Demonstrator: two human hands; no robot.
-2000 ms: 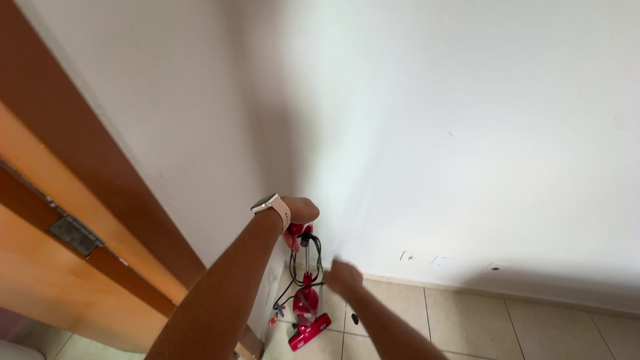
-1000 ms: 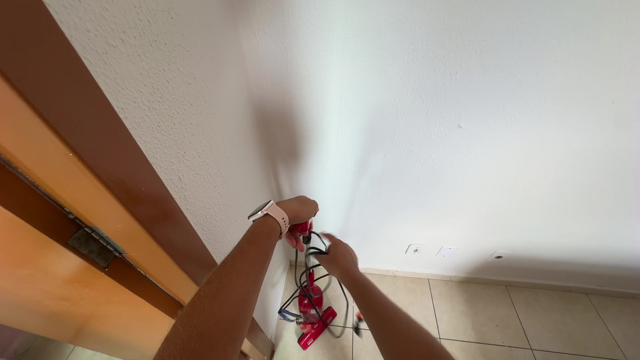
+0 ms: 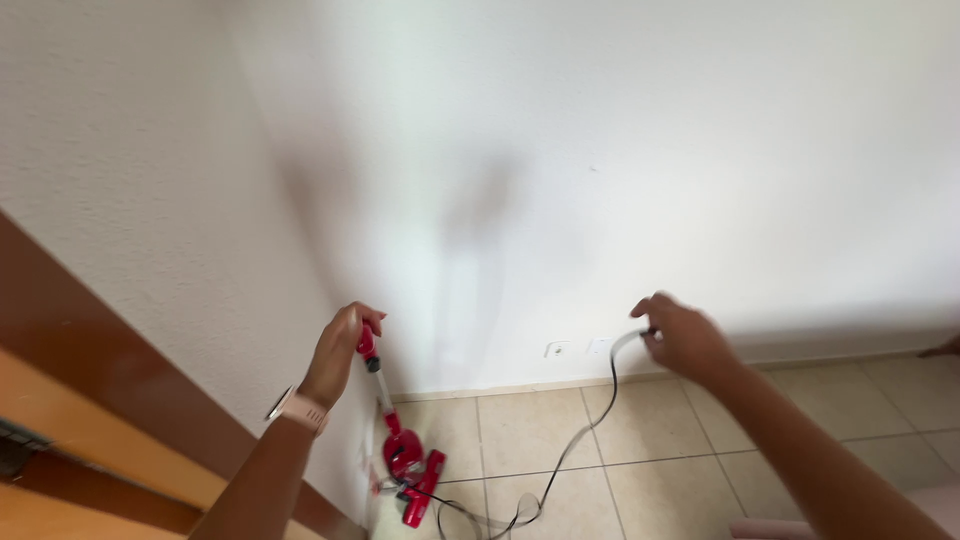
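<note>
My left hand [image 3: 349, 341], with a watch on its wrist, is closed on the top handle of a red stick vacuum cleaner [image 3: 403, 450]. The vacuum stands in the corner, its floor head [image 3: 424, 489] on the tiles. Out to the right, my right hand [image 3: 679, 334] pinches the end of a black power cord [image 3: 562, 454]. The cord hangs down to the floor, lies there in loose loops and runs back to the vacuum. Whether a plug is at the held end cannot be told, as the fingers cover it.
Two wall plates, one a socket [image 3: 557, 350] and one a white plate [image 3: 599, 346], sit low on the white wall. A brown wooden door frame [image 3: 142, 375] stands at the left. Pale floor tiles [image 3: 532, 420] meet the wall. Something dark shows at the right edge.
My right hand has moved away from the vacuum to the right, drawing the cord out. The cord hung in coils about the vacuum's handle before. My left hand stays on the handle.
</note>
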